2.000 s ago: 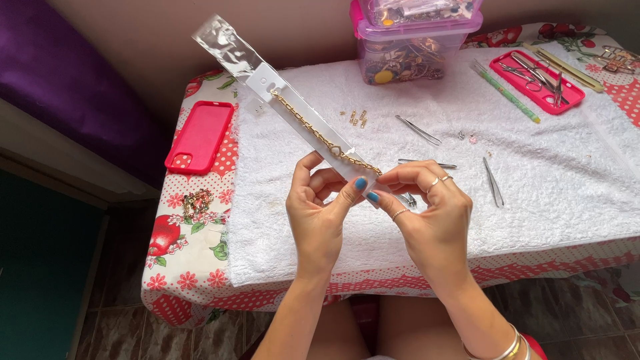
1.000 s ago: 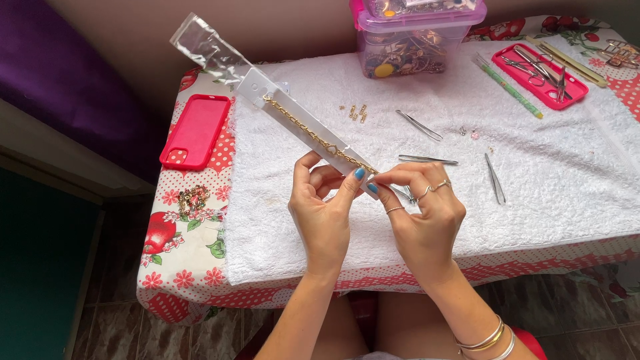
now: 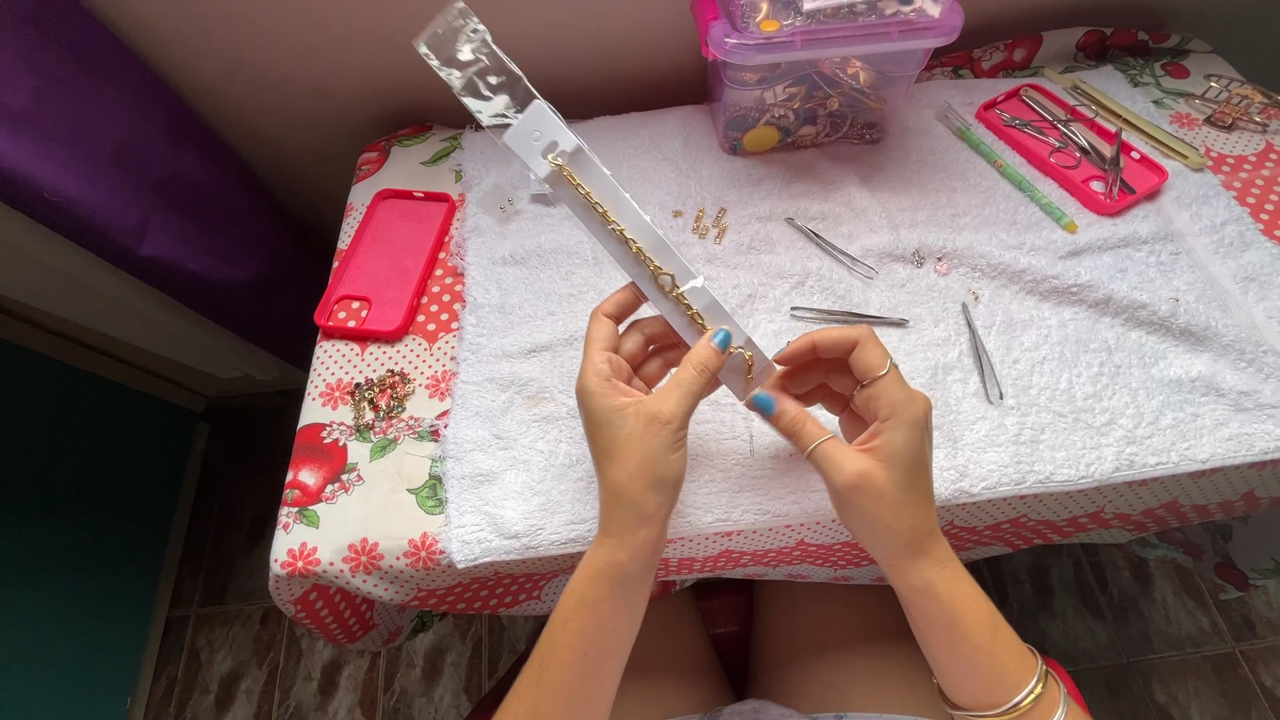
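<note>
A gold chain bracelet point(image 3: 617, 228) lies along a narrow white card point(image 3: 590, 215) with a clear plastic sleeve point(image 3: 470, 60) extending past its upper end. My left hand point(image 3: 645, 400) grips the card's lower part, thumb over the chain. At the lower right corner, my right hand point(image 3: 850, 420) pinches the edge between thumb and finger. The strip is tilted, its far end up to the left, above a white towel point(image 3: 560, 480). Small gold pieces point(image 3: 708, 225) lie on the towel beyond it. Tweezers point(image 3: 848, 316) rest near my right hand, with more tweezers point(image 3: 832, 248) point(image 3: 982, 352) around.
A pink phone case point(image 3: 388, 262) and a beaded jewelry pile point(image 3: 382, 398) are at the left. A purple-lidded plastic box point(image 3: 810, 95) stands at the back. Another pink case point(image 3: 1070, 150) holds metal tools, beside a green pencil point(image 3: 1010, 170) and a gold hair claw clip point(image 3: 1235, 103).
My right thumb and fingers have shifted off the chain's lower end to the card's bottom corner. My left hand still holds the card.
</note>
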